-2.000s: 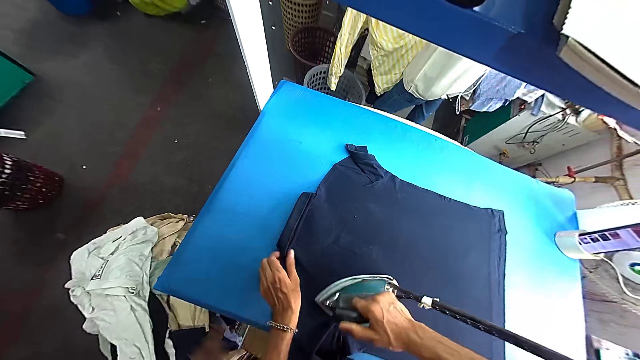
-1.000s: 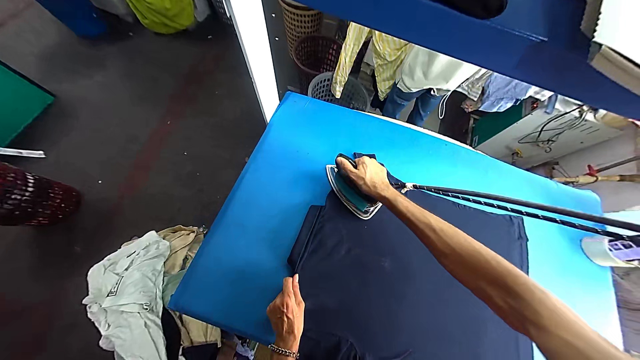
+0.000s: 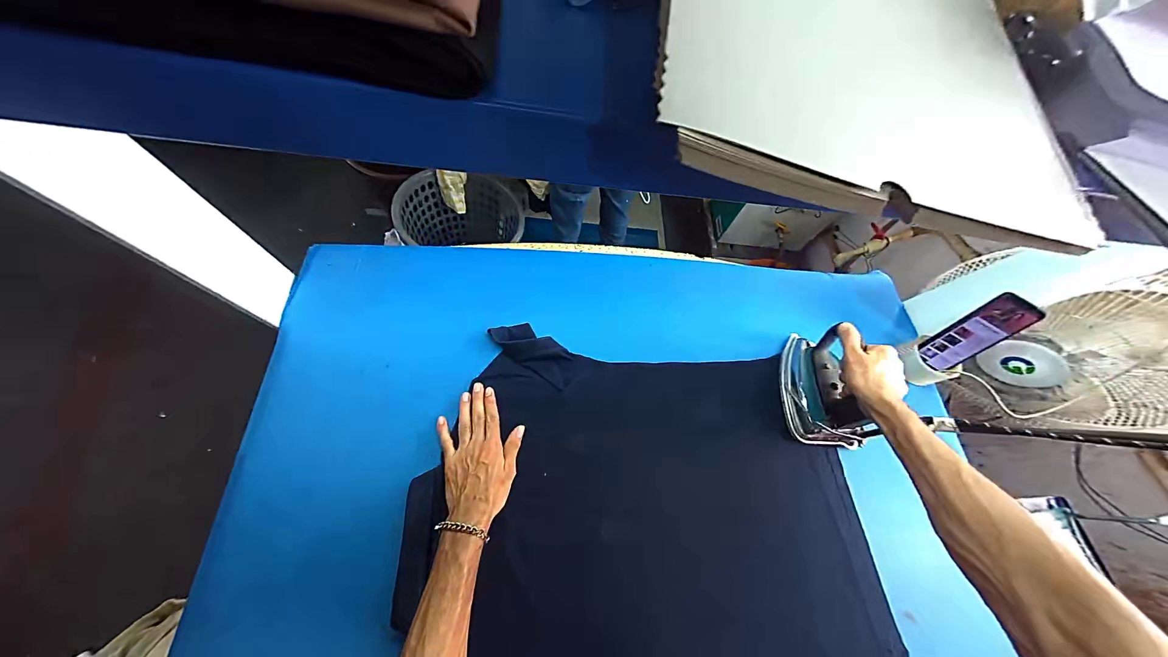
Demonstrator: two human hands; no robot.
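A dark navy shirt (image 3: 657,493) lies spread on the blue-covered ironing table (image 3: 347,365), its collar folded up near the far left. My left hand (image 3: 479,465) rests flat on the shirt's left part below the collar, fingers spread, holding nothing. At the far right edge of the cloth, my right hand (image 3: 871,370) grips the handle of a clothes iron (image 3: 817,392), whose soleplate sits over the shirt's edge. A striped cord and hose run from the iron to the right.
Above the table's far side is a blue shelf (image 3: 566,119) with folded dark cloth (image 3: 365,46) and a large white stack of sheets or board (image 3: 839,91). A phone (image 3: 981,330) stands at the right before a fan (image 3: 1077,365). Beyond the table are a grey basket (image 3: 456,214) and a person's legs (image 3: 591,212).
The iron, in my right hand, has moved from near the collar to the shirt's far right edge. My left hand has moved up and now lies flat on the cloth. The view has shifted.
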